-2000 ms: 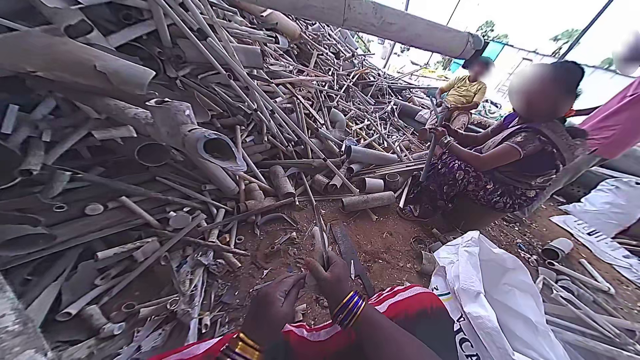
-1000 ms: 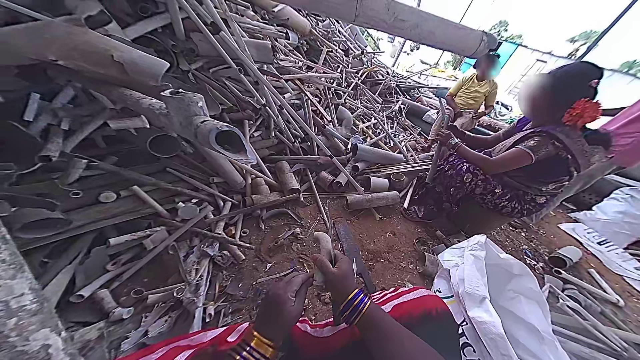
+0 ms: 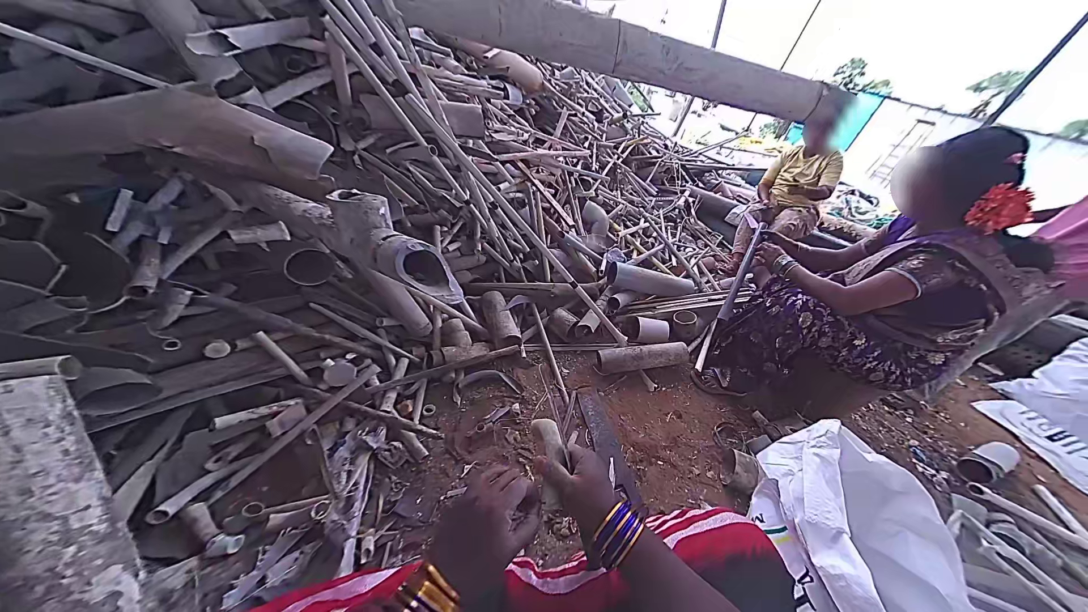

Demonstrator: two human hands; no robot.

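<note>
My right hand (image 3: 582, 486), with blue and gold bangles at its wrist, is closed on a short pale plastic pipe piece (image 3: 549, 442) that points up and away from me. My left hand (image 3: 497, 514), wearing gold bangles, is just to the left with its fingers curled; whether it holds anything cannot be seen. A long thin strip (image 3: 551, 357) stands out beyond the right hand, and its lower end is hidden near the fingers. Beside the right hand, a dark flat metal bar (image 3: 605, 438) lies on the soil.
A large heap of scrap plastic pipes (image 3: 484, 204) rises ahead and left. At the right, a seated person (image 3: 884, 297) holds a long pipe (image 3: 733, 293); another person (image 3: 799, 183) sits behind. A white sack (image 3: 837, 510) is by my knee, and a concrete block (image 3: 64, 501) at left.
Two seconds ago my hands were close together; now the left is a little apart from the right. The pale pipe piece shows more plainly above the right hand.
</note>
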